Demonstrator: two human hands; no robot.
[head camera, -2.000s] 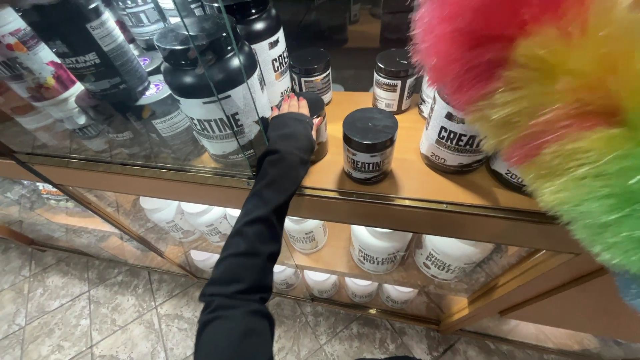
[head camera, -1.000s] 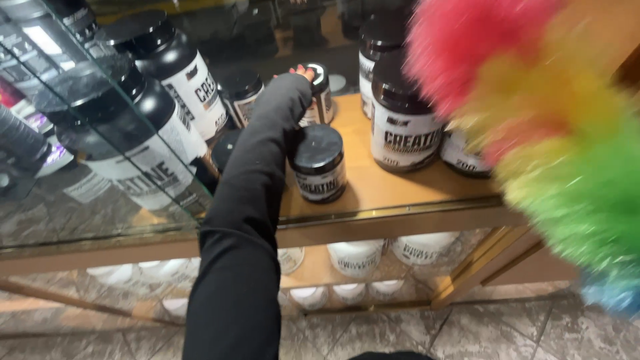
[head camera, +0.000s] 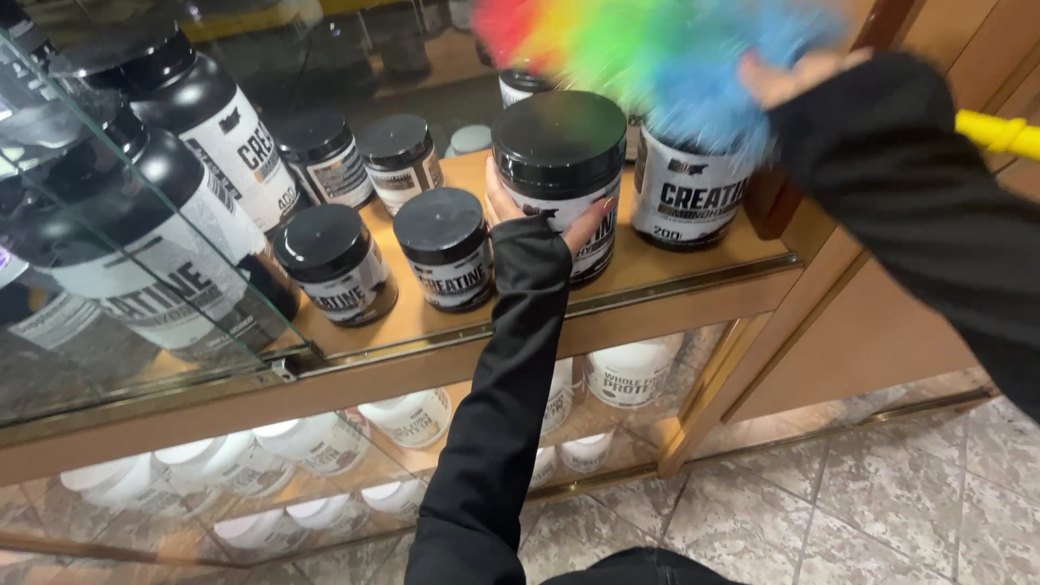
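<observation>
My left hand (head camera: 552, 215) grips a large black creatine jar (head camera: 561, 146) low on its sides, at the shelf's front. In my right hand (head camera: 800, 77) is a rainbow-coloured fluffy duster (head camera: 650, 57), blurred, its blue part over another large creatine jar (head camera: 689, 199) to the right. A yellow handle (head camera: 995, 134) shows beyond my right sleeve. Two small creatine jars, one nearer the middle (head camera: 444, 248) and one further left (head camera: 335, 264), stand left of my left hand. Behind them are two more small jars (head camera: 402, 162).
A glass door (head camera: 154, 244) covers big creatine tubs (head camera: 146, 252) at the left. The wooden shelf edge (head camera: 666, 313) has a metal track. White protein tubs (head camera: 630, 374) fill the lower shelves. A wooden side panel (head camera: 877, 325) and tiled floor (head camera: 886, 504) lie right and below.
My left hand has moved from the small jars at the back to the large jar. The duster has swung over the right jar, and my right hand has come into view. The view has shifted closer.
</observation>
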